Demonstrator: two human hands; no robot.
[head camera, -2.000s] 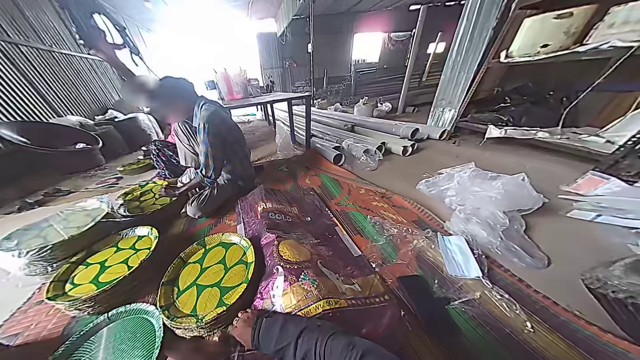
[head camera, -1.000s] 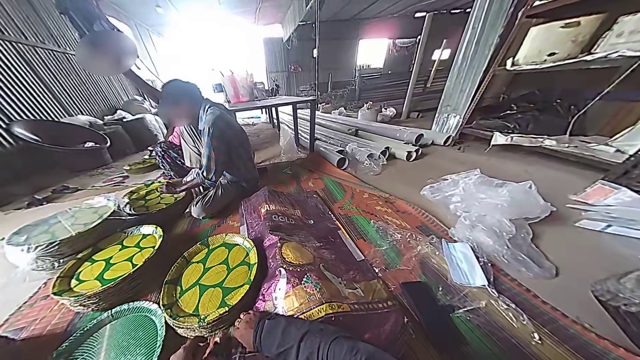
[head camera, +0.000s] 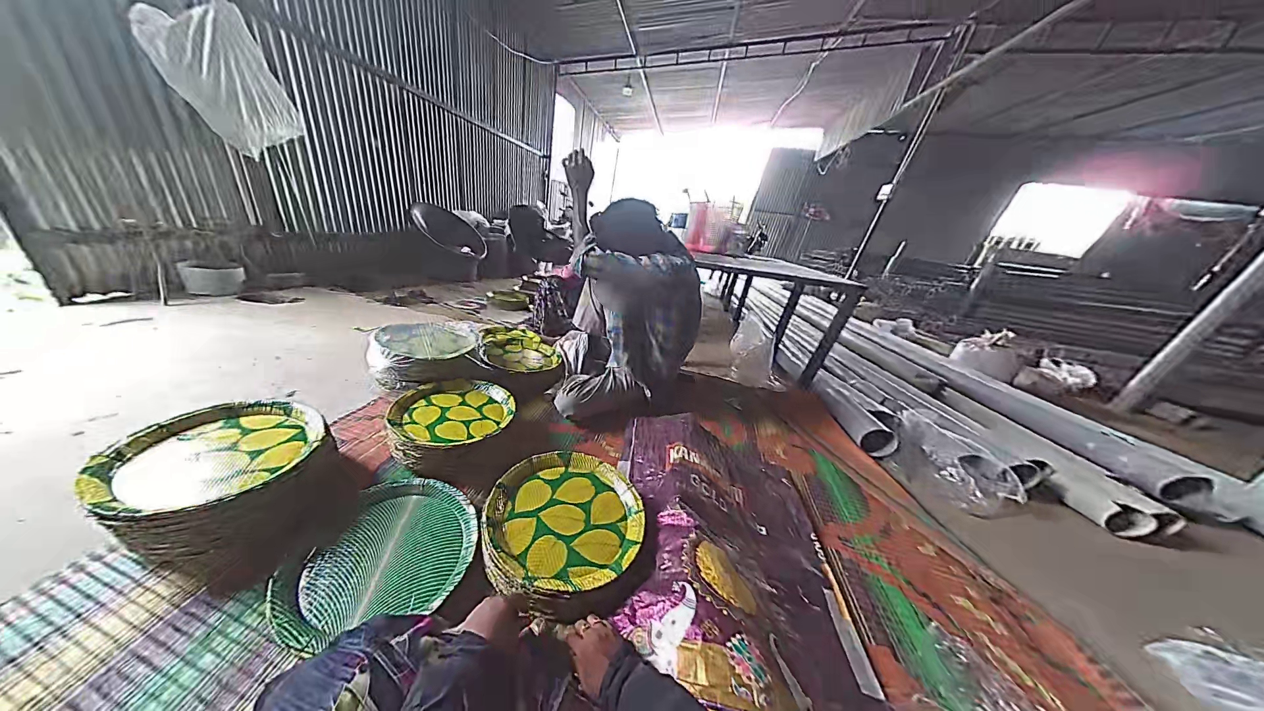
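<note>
A stack of round plates with yellow leaf shapes on green (head camera: 565, 523) stands in front of me on the mat. My right hand (head camera: 592, 647), in a dark sleeve, is at the stack's near lower side, fingers bent. Close by on the left is my left hand (head camera: 494, 620), partly hidden by its sleeve; whether either hand grips anything is unclear. Left of the stack lies a green ribbed round plate (head camera: 390, 553). Similar patterned stacks stand farther left (head camera: 212, 459) and behind (head camera: 452, 415). On the right, a purple printed sack (head camera: 731, 553) lies flat beside the stack.
A person in a checked shirt (head camera: 642, 306) sits ahead on the mat, one arm raised. Near them stand another patterned stack (head camera: 518, 351) and a plastic-wrapped one (head camera: 425, 341). A table (head camera: 780, 272) and long grey pipes (head camera: 1066, 434) are at the right, with clear plastic (head camera: 958, 459) by the pipe ends.
The view has swung left and up, showing more of the left floor and wall. My left hand shows more beside my right one. The seated person's arm is now raised.
</note>
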